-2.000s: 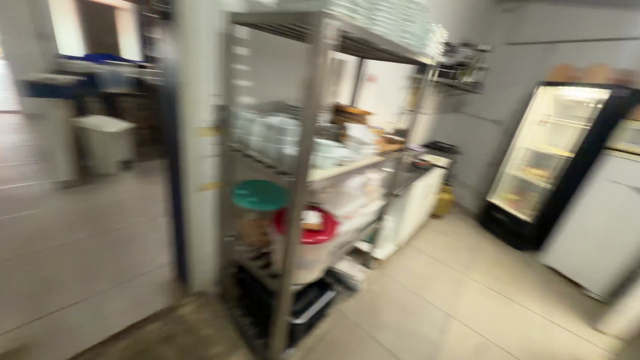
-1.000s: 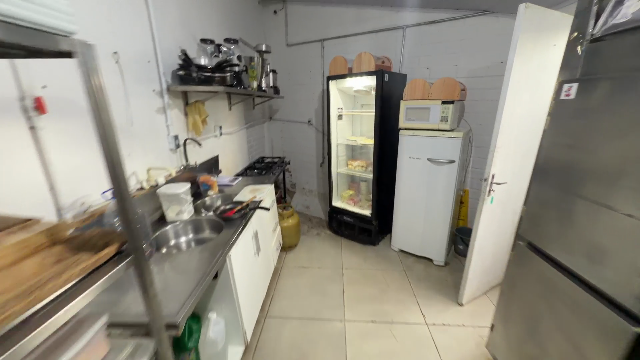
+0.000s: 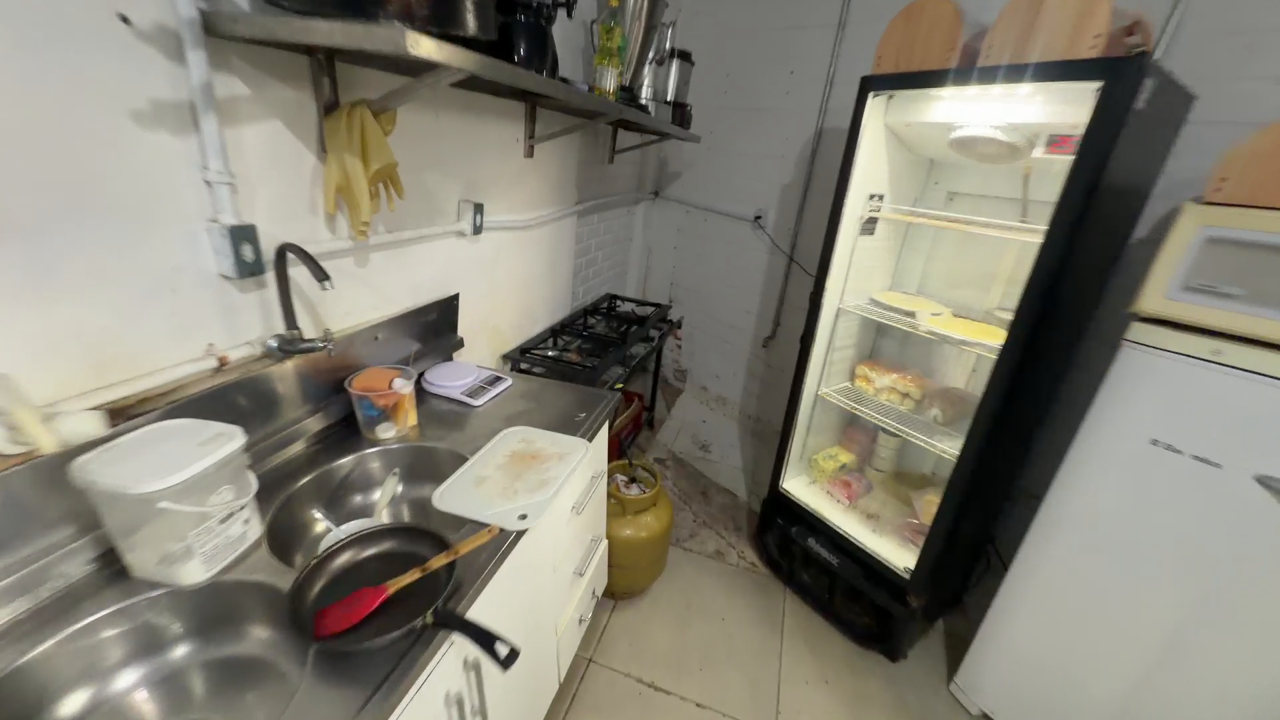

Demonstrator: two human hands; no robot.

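Neither my left hand nor my right hand shows in the head view. Nearest in view is a dark frying pan (image 3: pixel 350 590) at the edge of the steel double sink, its black handle jutting over the front. A red spatula (image 3: pixel 352 611) with a wooden handle lies across the pan. Behind the pan, a utensil (image 3: pixel 386 492) rests in the round basin (image 3: pixel 300 500). A white cutting board (image 3: pixel 512 477) with brown stains lies on the counter beside it. Further back stand a clear tub (image 3: pixel 383 402) of colourful items and a lilac kitchen scale (image 3: pixel 466 382).
A lidded plastic container (image 3: pixel 170 500) stands between the basins, below a black faucet (image 3: pixel 290 300). Yellow gloves (image 3: pixel 362 168) hang under the wall shelf (image 3: pixel 440 55). Beyond are a gas stove (image 3: pixel 600 335), a gas cylinder (image 3: pixel 638 530), a glass-door refrigerator (image 3: pixel 930 330) with food and a white refrigerator (image 3: pixel 1130 520).
The view has swung from the metal shelving unit to the sink counter and come closer to it. No object has plainly been moved.
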